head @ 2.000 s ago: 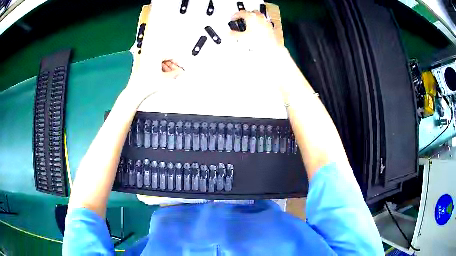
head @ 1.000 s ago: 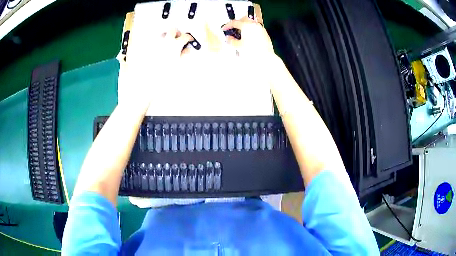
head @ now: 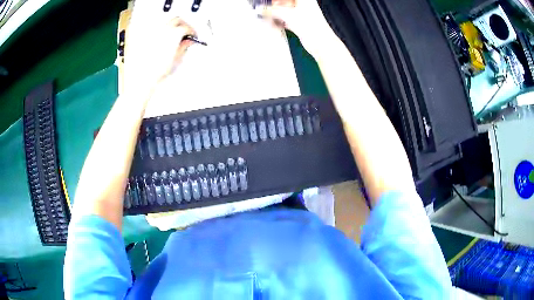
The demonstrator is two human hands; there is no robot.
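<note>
The holding tray (head: 293, 161) lies tilted across the near end of the white sheet (head: 234, 70), with a full-looking upper row of small black parts and a shorter lower row; its lower right is plain black. My left hand (head: 180, 44) is over the sheet and holds a small black part (head: 195, 40) between its fingers. My right hand (head: 290, 14) is at the top edge, blurred, with something dark at its fingertips that looks like black parts. Two loose black parts (head: 196, 4) lie at the sheet's far end, another (head: 122, 43) at its left edge.
A filled side tray (head: 44, 170) with two rows stands on the green bench (head: 82, 117) at left. A tall black tray stack (head: 433, 76) is close beside my right arm. A white cabinet (head: 509, 146) and a blue crate (head: 497, 266) are at far right.
The view has turned, so sheet and holding tray sit higher and slanted. The two loose parts in mid-sheet are gone; my left hand now holds one. My right hand has moved toward the top edge.
</note>
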